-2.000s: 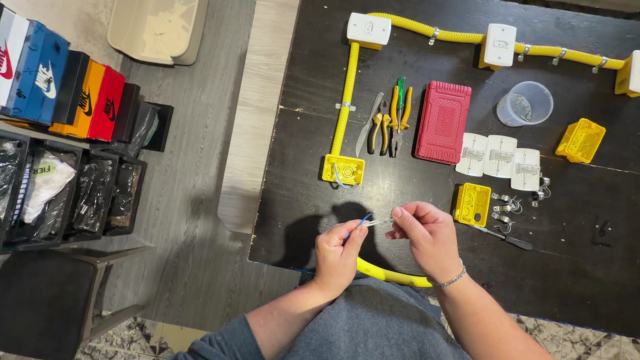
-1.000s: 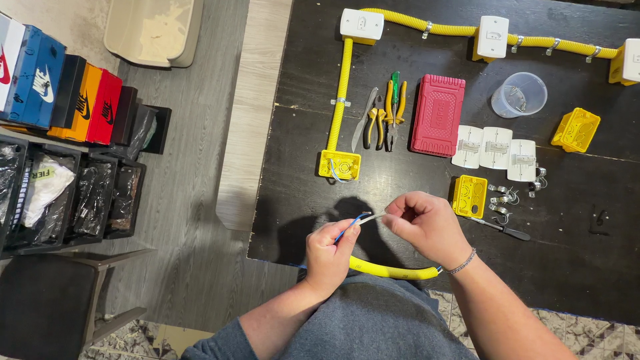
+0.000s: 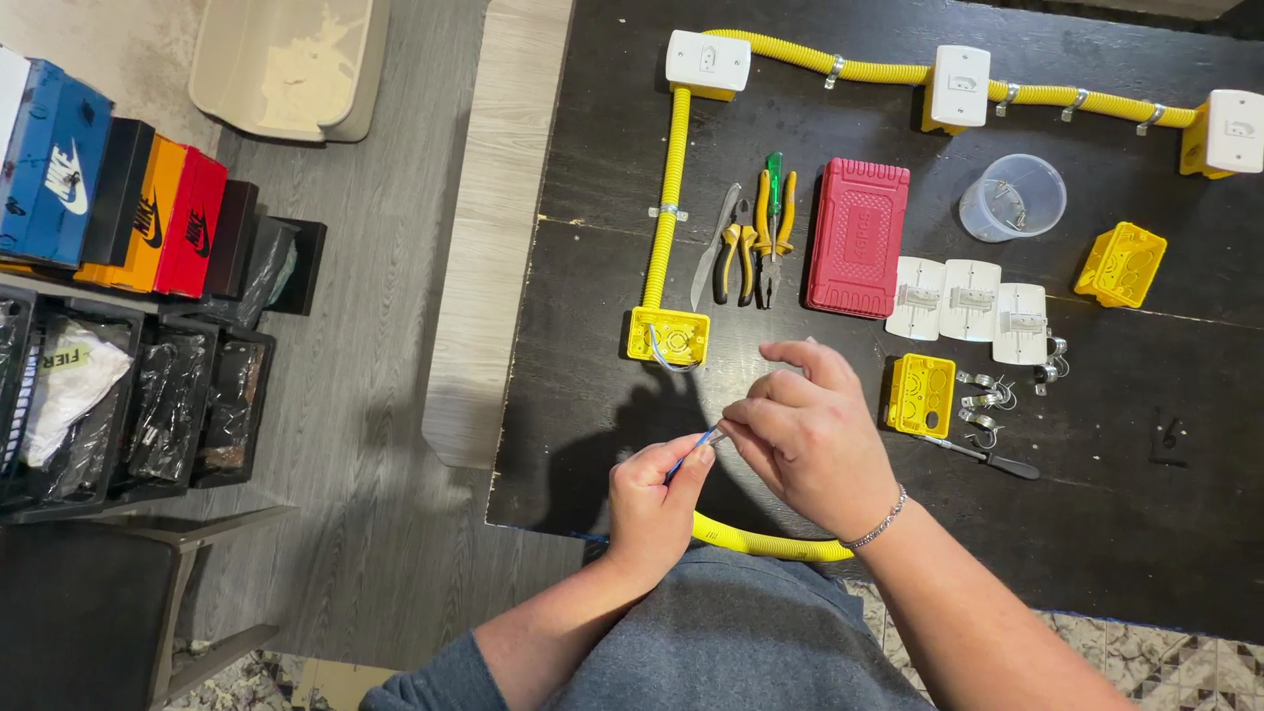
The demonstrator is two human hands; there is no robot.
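Between thumb and fingers, my left hand (image 3: pixel 654 504) grips blue and white electrical wires (image 3: pixel 689 456) near the front edge of the black table. My right hand (image 3: pixel 805 434) pinches the wire ends, its fingertips close to the left thumb; the exact tips are hidden. Yellow corrugated conduit (image 3: pixel 770 545) runs below both hands, against my body. Above the left hand, an open yellow junction box (image 3: pixel 669 337) has wires curling out of it. From that box a conduit (image 3: pixel 668 197) goes up to a white socket plate (image 3: pixel 708 61) on a yellow box.
Pliers (image 3: pixel 736 252), combination pliers (image 3: pixel 770 267), a green-handled screwdriver (image 3: pixel 774 188) and a knife (image 3: pixel 716 247) lie beside a red case (image 3: pixel 857 239). Rightward are a clear tub (image 3: pixel 1013 197), socket plates (image 3: pixel 969 300), yellow boxes (image 3: pixel 920 395), metal clamps (image 3: pixel 980 400) and a black-handled screwdriver (image 3: pixel 1009 464).
My right hand has come closer to the left hand, and its fingertips now meet the wires beside the left thumb. The left hand still holds the wires.
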